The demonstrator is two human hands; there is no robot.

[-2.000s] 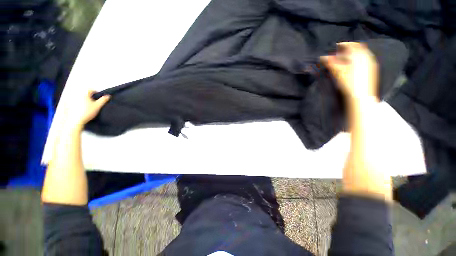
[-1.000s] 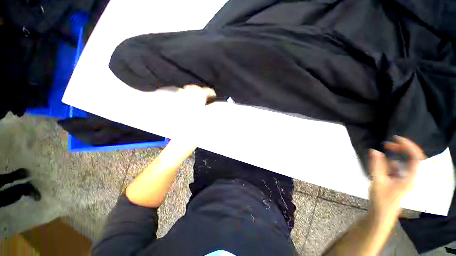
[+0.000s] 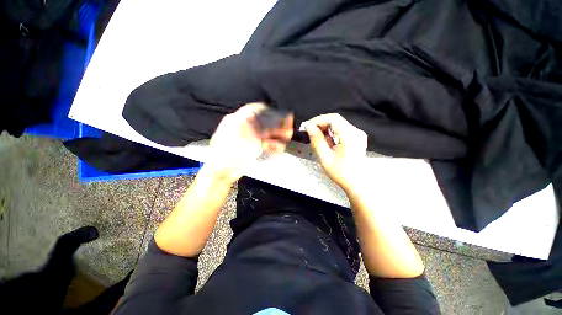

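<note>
A black garment [image 3: 382, 86] lies across the white tabletop, its long sleeve [image 3: 179, 101] pointing left. My left hand [image 3: 249, 135] holds a small dark piece of the cloth at the sleeve's near edge; the hand is blurred. My right hand [image 3: 338, 143] is just to its right, fingers curled around a small tool, likely the thread snips [image 3: 333, 135], mostly hidden in the palm. Its thumb and fingertip meet at a tiny pale spot by the cloth edge.
The white tabletop's [image 3: 154, 37] near edge runs slantwise before my body. A blue crate [image 3: 132, 175] with black cloth is under its left edge. Black cloth hangs at the lower right [image 3: 530, 280]. A dark shape, possibly a person's foot or leg, is at the lower left.
My right hand has moved left from the right side of the garment to beside my left hand. My left hand has lifted a small piece of cloth. The dark shape at lower left has grown larger.
</note>
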